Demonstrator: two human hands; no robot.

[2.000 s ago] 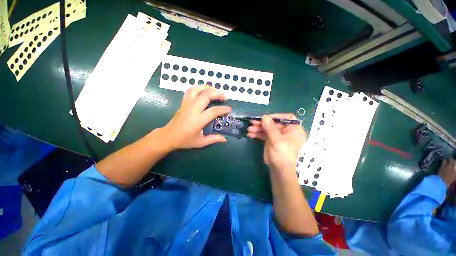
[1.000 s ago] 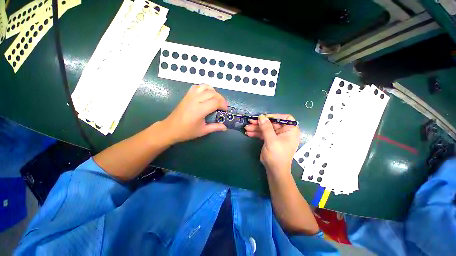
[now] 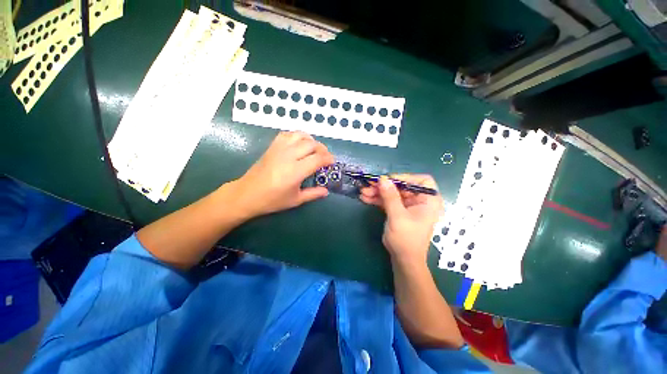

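Note:
My left hand (image 3: pixel 287 175) holds the left end of a small dark workpiece (image 3: pixel 342 183) between thumb and fingers, low over the bench. Ring shapes show on the workpiece near my fingertips. My right hand (image 3: pixel 406 210) holds dark, pen-like tweezers (image 3: pixel 401 184), with the tip pointing left onto the workpiece. The exact tip contact is too small to tell. A white pad sheet (image 3: pixel 317 110) with two rows of black dots lies just beyond my hands.
A pile of cream-white sheets (image 3: pixel 175 109) lies left. A stack of dotted white sheets (image 3: pixel 499 208) lies right, near a small pale ring (image 3: pixel 447 158). A black cable (image 3: pixel 93 109) crosses the left. Yellowish dotted sheets (image 3: pixel 47 69) lie far left. Black parts (image 3: pixel 632 208) and a person's blue sleeve (image 3: pixel 622 314) are far right.
The view has shifted slightly. My left hand stays on the workpiece. My right hand keeps the tweezers, whose angle has changed a little, with the rear end now lower.

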